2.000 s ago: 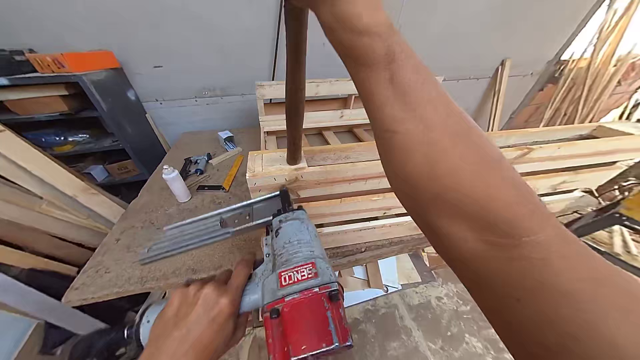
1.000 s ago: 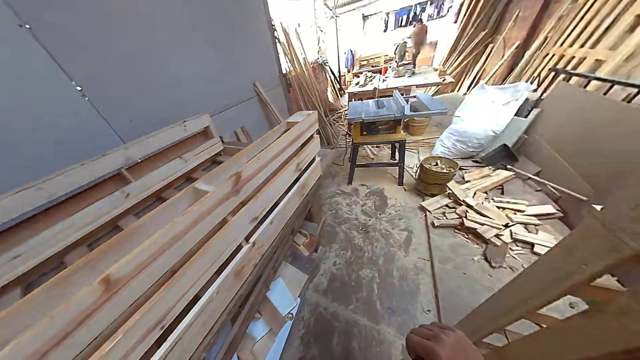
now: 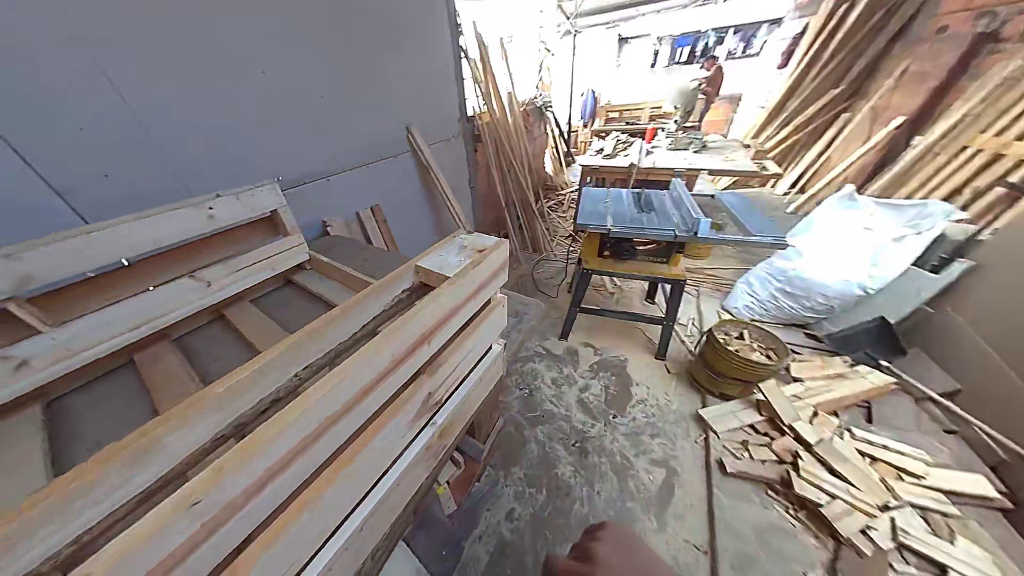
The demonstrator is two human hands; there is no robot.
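Note:
My right hand (image 3: pixel 604 552) shows only in part at the bottom edge, low over the floor and to the right of a slatted wooden frame. It is blurred, its fingers look curled, and whether it holds anything cannot be told. My left hand is out of view. The slatted wooden frame (image 3: pixel 352 400), made of several long boards with a short block across its far end, fills the lower left. Behind it, another wooden frame (image 3: pixel 152 240) leans near the grey wall. Neither the nail gun nor the wooden stick shows here.
A table saw (image 3: pixel 640 212) stands ahead on black legs. To its right are a white sack (image 3: pixel 832 256), a bucket of offcuts (image 3: pixel 740 352) and a scrap wood pile (image 3: pixel 864 464) on the floor. Beyond is a workbench (image 3: pixel 720 160) with a person (image 3: pixel 710 88) behind it. Boards lean on both sides.
The view has swung far to the right, away from the nail gun my left hand held and the stick. Since one second ago, my right hand sits lower and nearer the middle of the view.

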